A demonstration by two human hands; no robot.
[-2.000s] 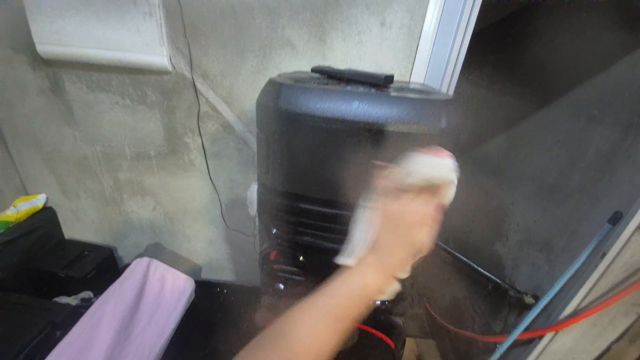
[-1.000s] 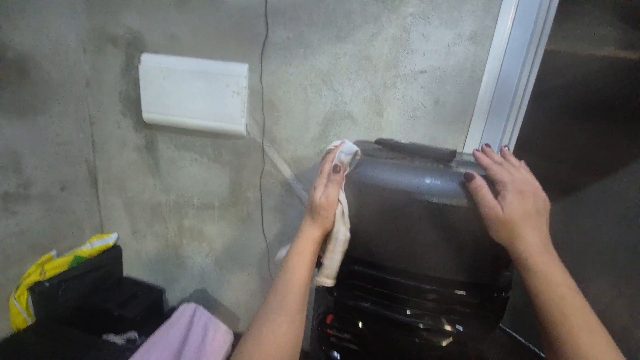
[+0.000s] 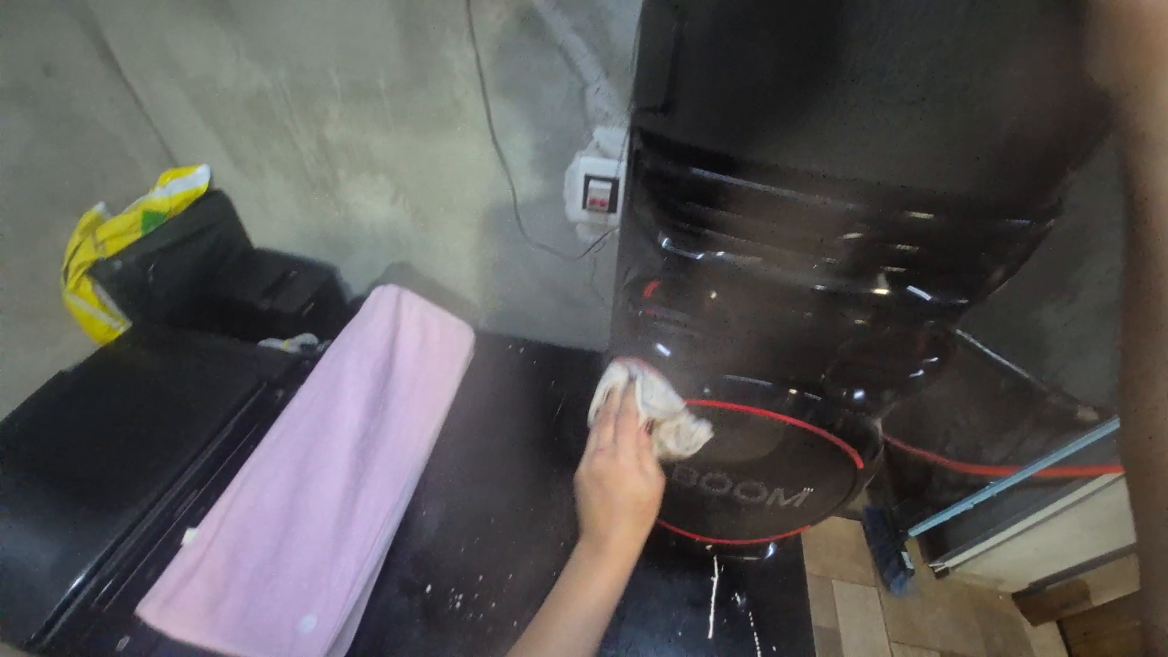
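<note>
A tall black party speaker (image 3: 821,274) with a glossy front and a red-ringed lower speaker cone (image 3: 757,474) stands on a black surface. My left hand (image 3: 620,465) holds a crumpled whitish cloth (image 3: 648,411) against the speaker's lower left side, at the edge of the red ring. My right hand (image 3: 1131,55) is a blur at the upper right, close to the speaker's upper right side, with the forearm running down the frame's right edge. Its fingers cannot be made out.
A folded pink cloth (image 3: 328,474) lies over a black object (image 3: 128,429) at left. Behind are black boxes (image 3: 228,265) and a yellow plastic bag (image 3: 91,265). A wall outlet (image 3: 598,193) with a thin cable is beside the speaker. At right a blue-handled broom (image 3: 890,547) stands on the tiled floor.
My left hand has moved with the cloth from the speaker's upper left edge down to its lower front. The view has tilted down.
</note>
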